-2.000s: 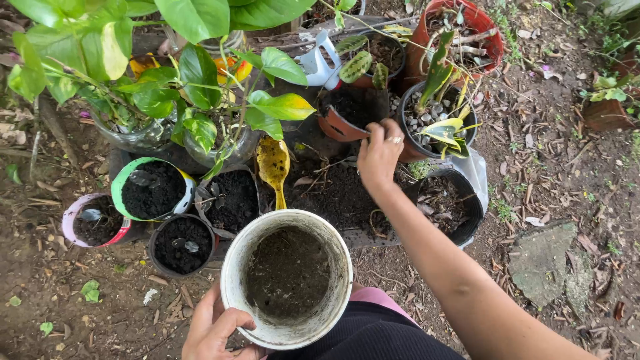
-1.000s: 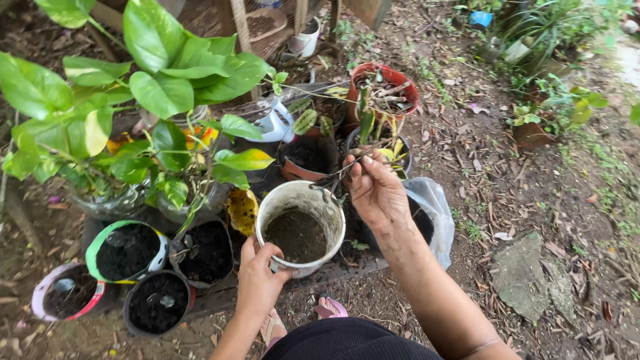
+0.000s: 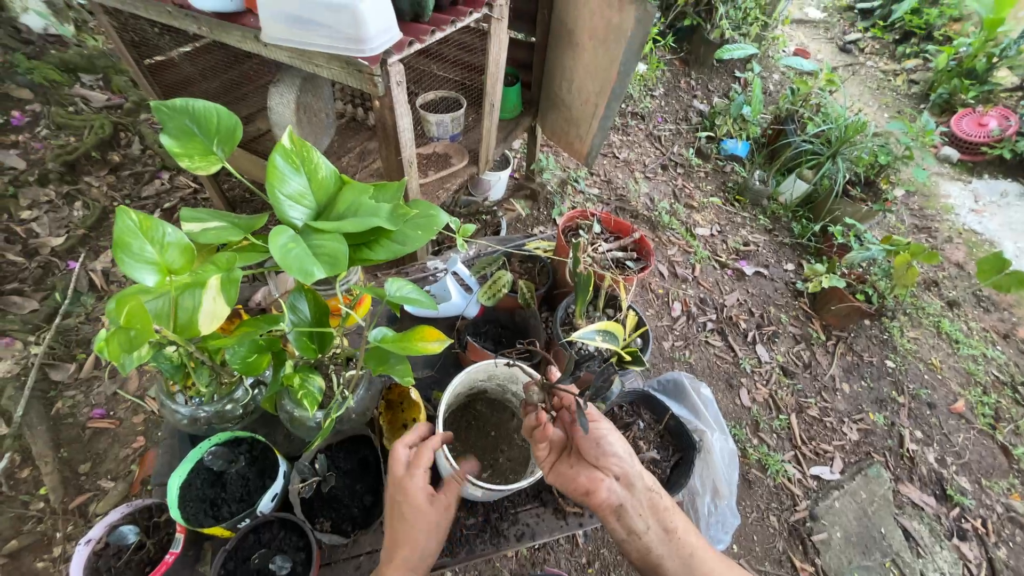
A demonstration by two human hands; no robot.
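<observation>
My right hand, soiled with dirt, pinches a small dark-leaved plant cutting with thin roots or stems, just above the right rim of a white plastic bucket. Soil or murky water lies in the bottom of the bucket; which one I cannot tell. My left hand is at the bucket's left side, its fingers apart near the rim, slightly blurred. A yellow scoop lies left of the bucket. Behind it stand a pot of dark soil and a black pot with a variegated snake plant.
Several soil-filled pots stand at the lower left, below pothos in glass bowls. Farther back are a red pot and a white plastic handled container. A black pot in a clear bag sits at right. A wire-mesh wooden cage stands behind.
My right hand, earlier down among the pots, has come to the bucket's rim with the cutting. My left hand's fingers have loosened from the bucket's side. The view has tilted up.
</observation>
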